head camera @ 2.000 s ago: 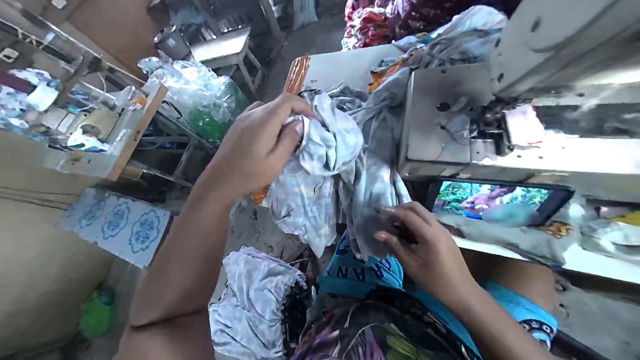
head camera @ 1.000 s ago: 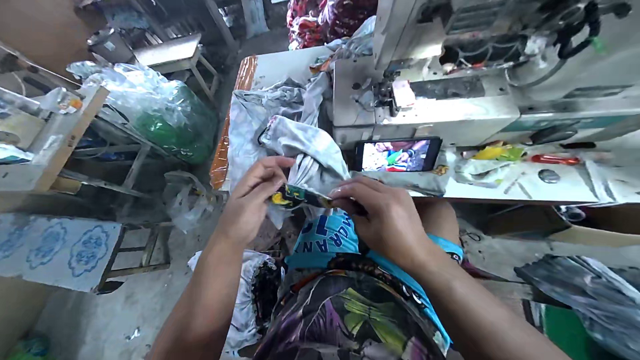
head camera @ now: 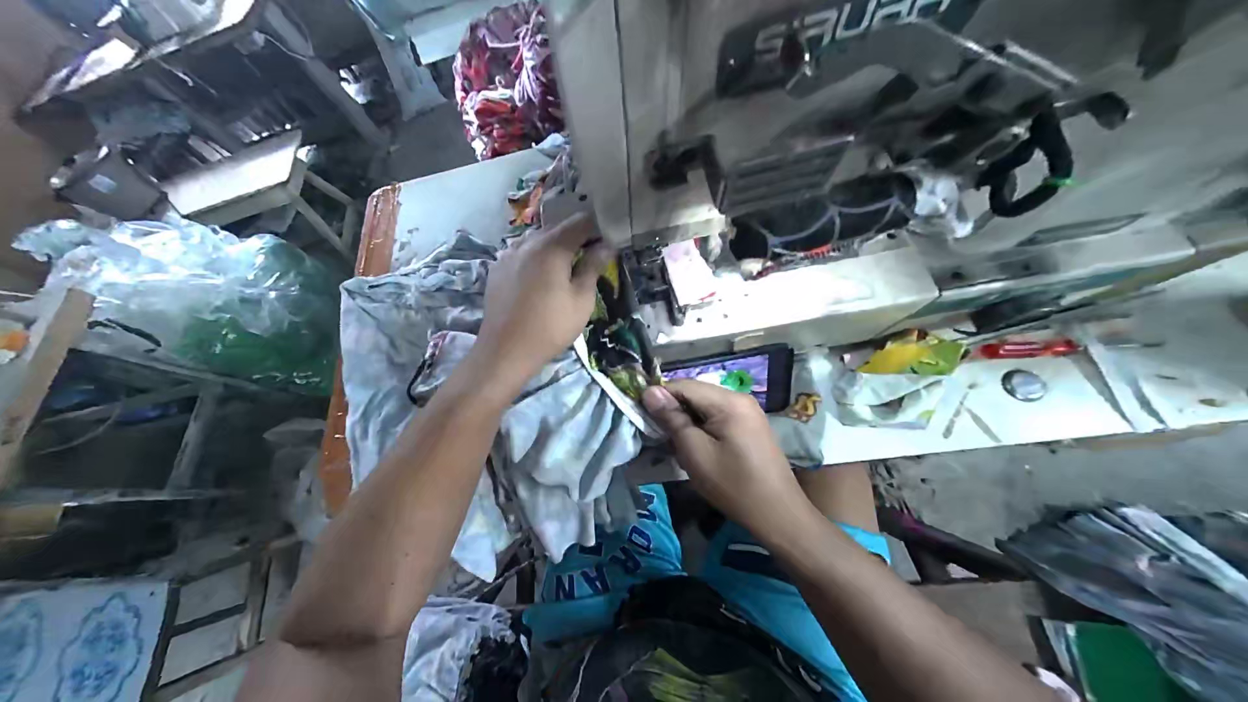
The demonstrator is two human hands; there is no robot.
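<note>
A sewing machine [head camera: 809,292] fills the upper right of the head view. Pale grey printed cloth [head camera: 575,429] drapes over the table's front edge, with a dark and yellow patterned strip [head camera: 619,341] along its side. My left hand [head camera: 546,292] is at the far end of this strip, close to the machine's needle area; its fingertips are partly blurred. The near end of the strip is pinched between the thumb and fingers of my right hand [head camera: 717,429]. Just behind my right hand lies a smartphone [head camera: 778,378] with its screen lit.
On the white tabletop [head camera: 877,444] at right lie a yellow wrapper [head camera: 912,353], a red tool [head camera: 1029,348] and a round metal piece [head camera: 1026,385]. Clear plastic bags [head camera: 195,292] stand at left. More pale cloth [head camera: 453,648] is beside my lap.
Both hands, close together at the cloth one second ago, are now apart along the patterned strip. My left hand and the strip have moved up to the machine. The view has shifted nearer the machine.
</note>
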